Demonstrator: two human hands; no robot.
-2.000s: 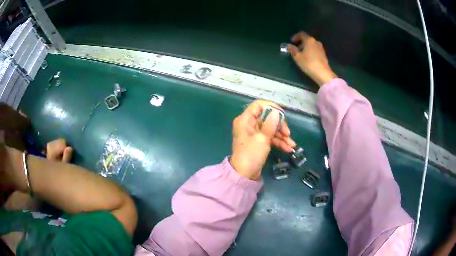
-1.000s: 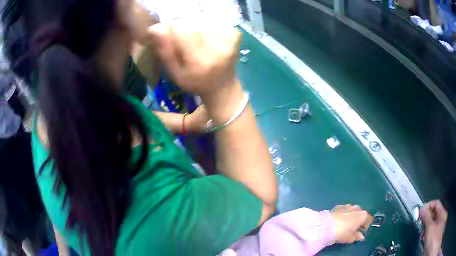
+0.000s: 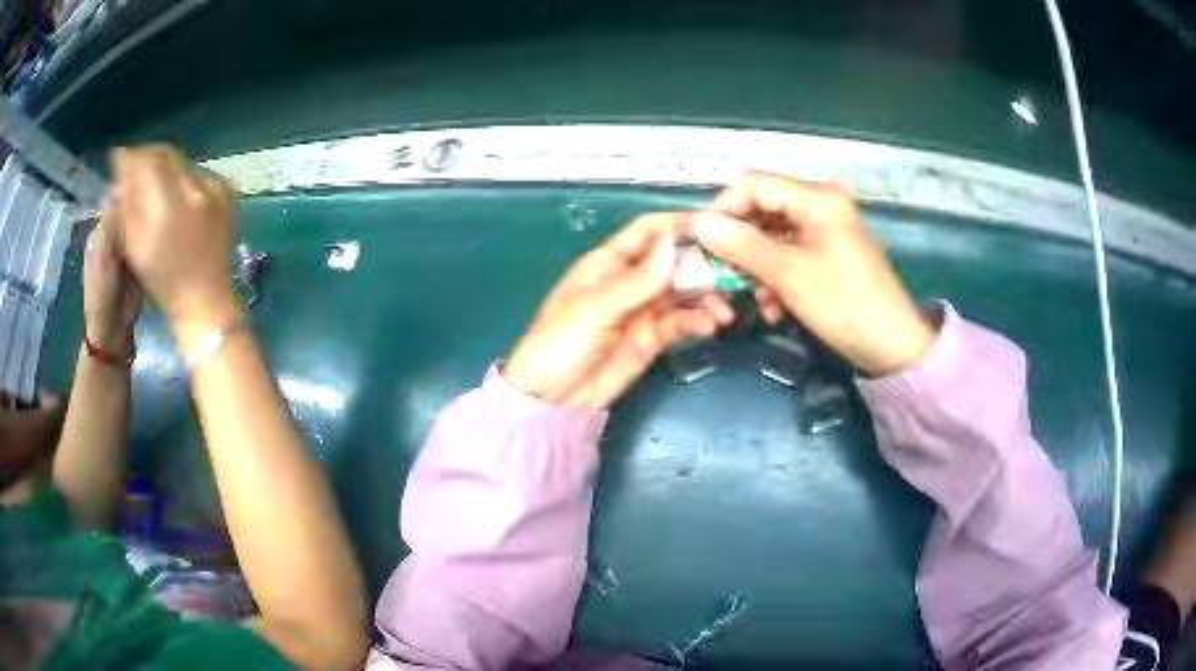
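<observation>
My left hand [image 3: 603, 308] and my right hand [image 3: 820, 269] meet just below the whitish rail. A small pale square housing [image 3: 693, 271] is pinched at my left fingertips. A green circuit board [image 3: 731, 278] shows against its right side, at my right fingertips. Fingers cover part of both, and I cannot tell whether the board sits inside the housing. Several dark-and-silver part-assembled units [image 3: 824, 406] lie on the bench just under and to the right of my hands, partly hidden and blurred.
A whitish rail [image 3: 564, 155] separates the green bench from the belt behind. A neighbour's arms [image 3: 262, 433] reach over the bench at left. A white cable [image 3: 1099, 288] hangs at right. A pale square part [image 3: 344, 254] and thin offcuts [image 3: 708, 629] lie on the bench.
The view has swung back from the neighbour to the bench. My hands, apart in both earlier frames, are now together. Green now shows at my fingertips. The neighbour's hands have moved to the rail's left end.
</observation>
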